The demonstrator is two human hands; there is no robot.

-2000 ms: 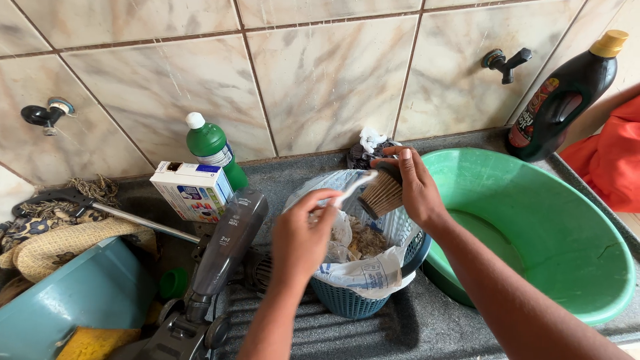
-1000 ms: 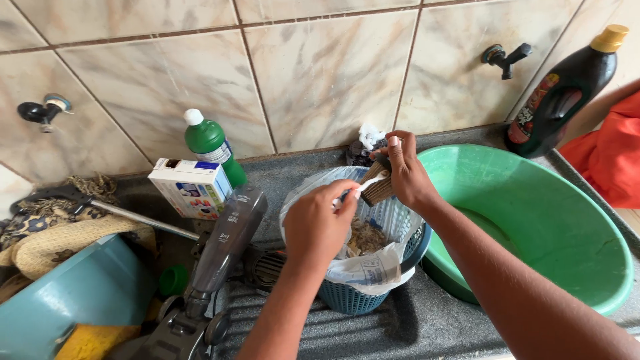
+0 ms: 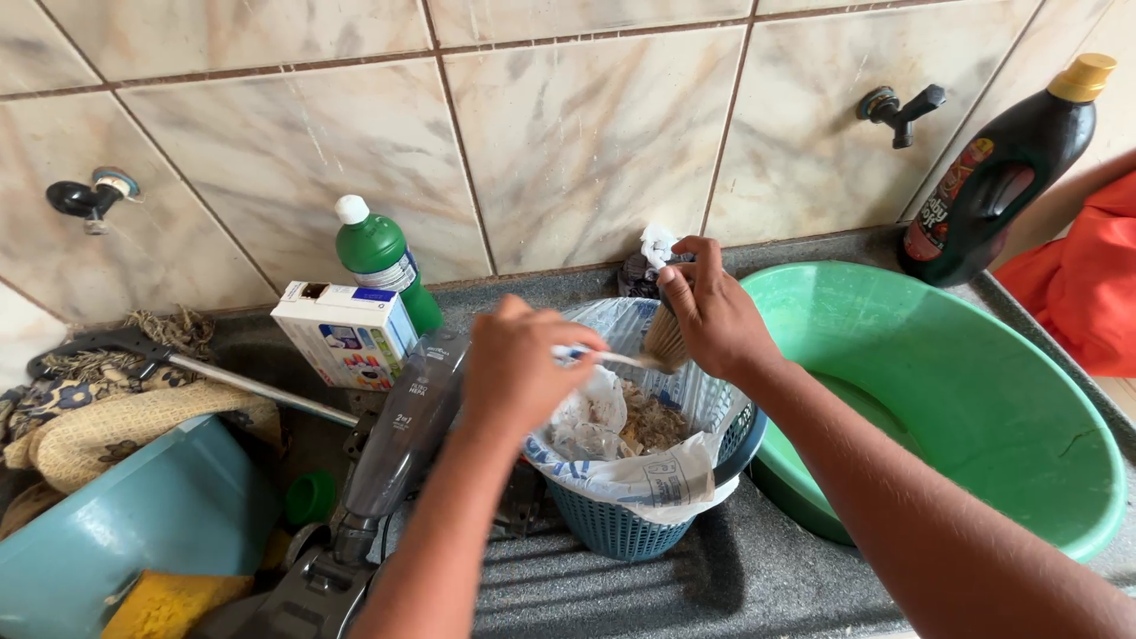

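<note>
My left hand (image 3: 528,364) grips a thin white-handled tool (image 3: 612,357), likely a toothbrush, whose far end touches a pleated, dusty tan filter (image 3: 666,339). That filter is held by my right hand (image 3: 714,311), fingers around its dark rim. Both are above a blue perforated plastic basket (image 3: 621,528) lined with a white plastic bag (image 3: 674,479). Clumps of dust and hair (image 3: 652,422) lie in the bag beside crumpled clear plastic. Just left of the basket, a dark handheld vacuum cleaner body (image 3: 404,435) leans on the sink.
Right of the basket stands a large green basin (image 3: 941,399), with a black bottle (image 3: 998,177) behind it. A green bottle (image 3: 382,257) and a white box (image 3: 346,333) are at the back left. A teal basin (image 3: 142,506) and yellow sponge (image 3: 173,603) lie left. Two taps project from the tiled wall.
My left hand has moved left and the white-handled tool now reaches the lower part of the filter. My right hand still holds the filter above the basket.
</note>
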